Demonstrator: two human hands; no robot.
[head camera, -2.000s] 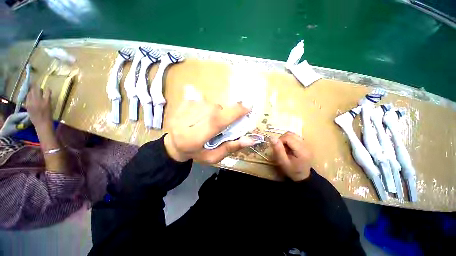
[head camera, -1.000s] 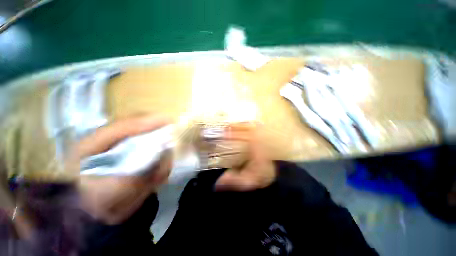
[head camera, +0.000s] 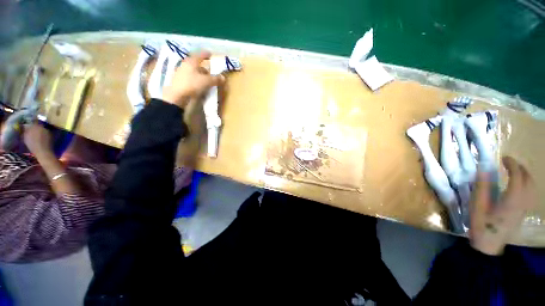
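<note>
My left hand (head camera: 186, 79) is at the left row, with its fingertips closed around the upper part of a pale leg-shaped part (head camera: 213, 113) that lies on the bench, foot end away from me. My right hand (head camera: 501, 206), blurred, is over the lower right of the other group of leg parts (head camera: 431, 164), thumb and fingers spread. Its thumb overlaps a part; whether it grips it cannot be told. The cardboard pad (head camera: 346, 164) between the hands bears a small white-rimmed oval dish (head camera: 306, 154), thin sticks and dark stains.
White crumpled tissue (head camera: 371, 69) lies at the bench's far edge beside the green belt (head camera: 269, 24). More leg parts (head camera: 137, 83) lie on the left, partly behind my left hand. A co-worker's arm (head camera: 45, 152) and yellow strips (head camera: 77, 101) are at far left.
My left hand has moved from above the pad to the left row with the leg part. My right hand has moved from the pad to the right group; no stick shows in it.
</note>
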